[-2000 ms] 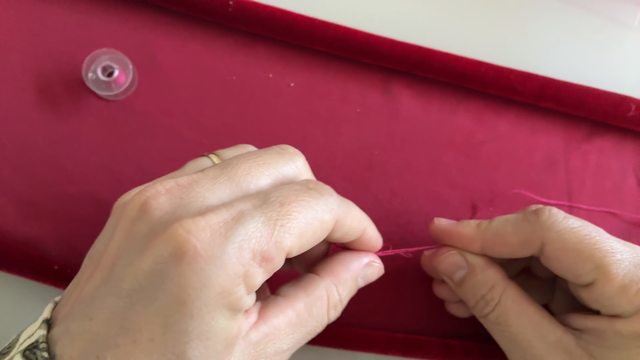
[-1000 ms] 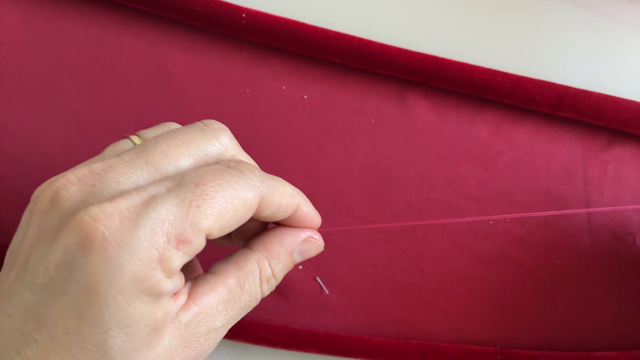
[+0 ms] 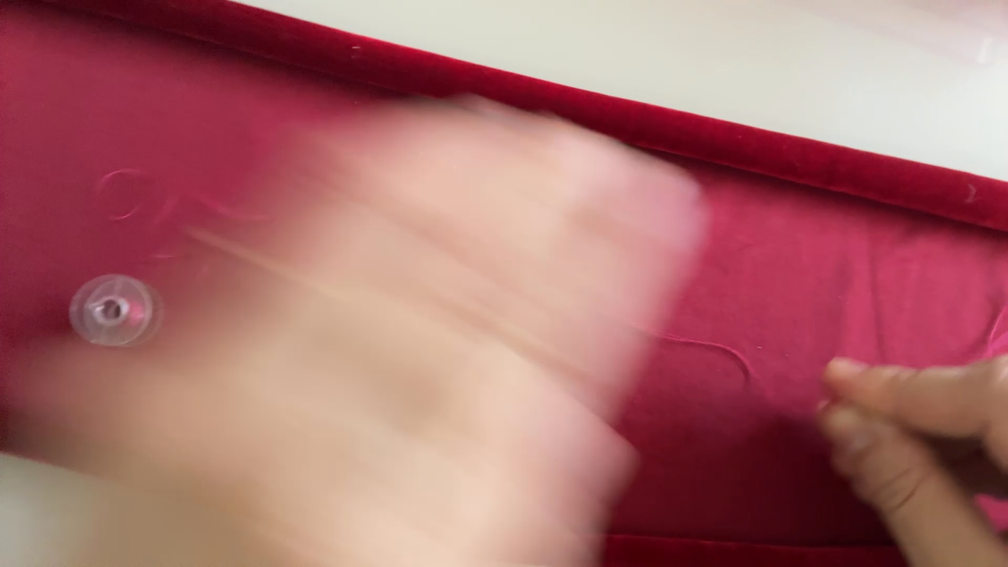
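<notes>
My left hand (image 3: pixel 409 331) is strongly blurred above the middle of a dark pink cloth (image 3: pixel 772 291); whether its fingers hold anything cannot be told. At the right edge my right hand (image 3: pixel 913 425) has thumb and index finger pinched together, with a small pink bit between the tips, likely thread. A loose pink thread (image 3: pixel 709 344) curves over the cloth between the two hands. Left of my left hand lies a clear plastic bobbin (image 3: pixel 113 310) with a little pink on it. Faint loops of thread (image 3: pixel 118 194) lie above the bobbin.
A red velvet roll (image 3: pixel 551 94) edges the cloth along the top, and another velvet edge (image 3: pixel 709 549) runs along the bottom. Beyond the top roll is a white surface (image 3: pixel 709 71). The cloth has some folds at the right.
My right hand, out of view one second ago, is back at the right. The thread, then taut from my left fingers, now lies curved. The bobbin shows again.
</notes>
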